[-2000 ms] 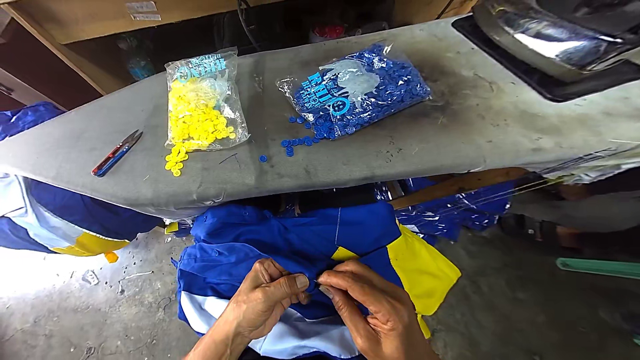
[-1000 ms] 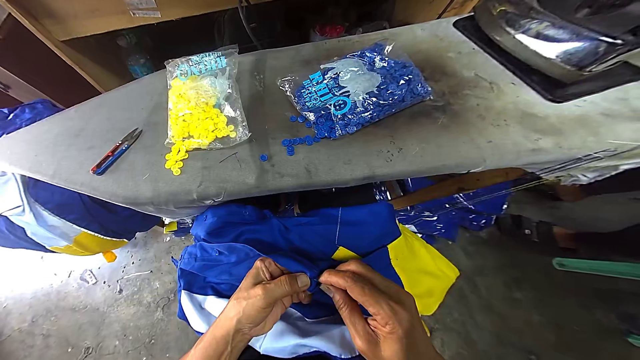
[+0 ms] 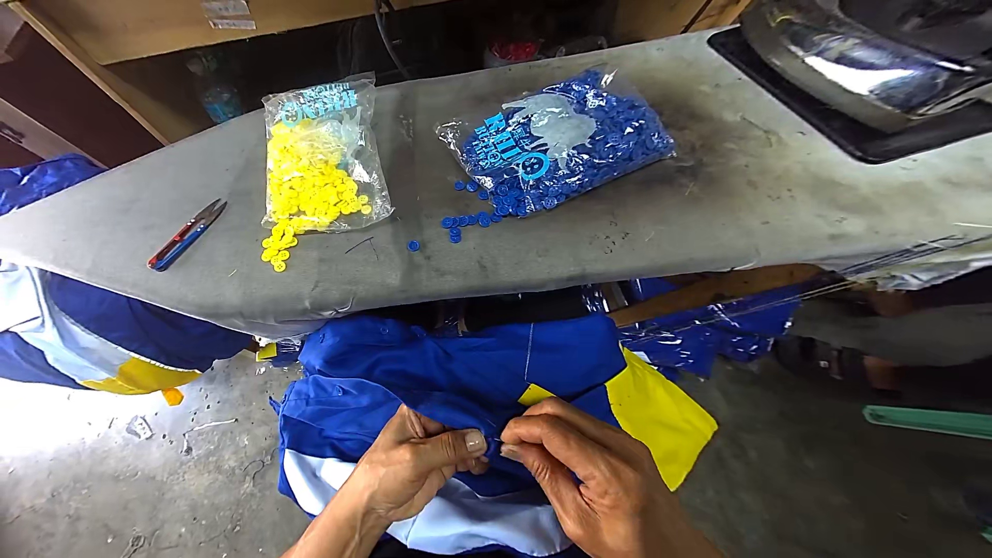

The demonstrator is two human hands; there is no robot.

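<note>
A blue garment (image 3: 465, 372) with yellow and light blue panels lies below the board's front edge. My left hand (image 3: 426, 461) pinches its blue fabric between thumb and fingers. Close to its right, my right hand (image 3: 577, 465) has thumb and forefinger pressed together on a thin needle at the cloth. Whether a button lies under my left thumb cannot be told. On the grey ironing board (image 3: 682, 225) rest an opened bag of yellow buttons (image 3: 318, 170), a bag of blue buttons (image 3: 573, 139) and thread snips (image 3: 186, 235). Loose blue buttons (image 3: 465, 222) have spilled from the bag.
An iron (image 3: 868, 62) stands on a black rest (image 3: 845, 132) at the board's right end. Another blue, white and yellow garment (image 3: 116, 325) hangs at the left. Thin threads run below the board at right. A person's foot (image 3: 880, 372) shows on the right, near a green bar (image 3: 930, 420).
My right fingertips have shifted slightly right, and a small gap now shows between the two hands. The bags and snips have stayed in place.
</note>
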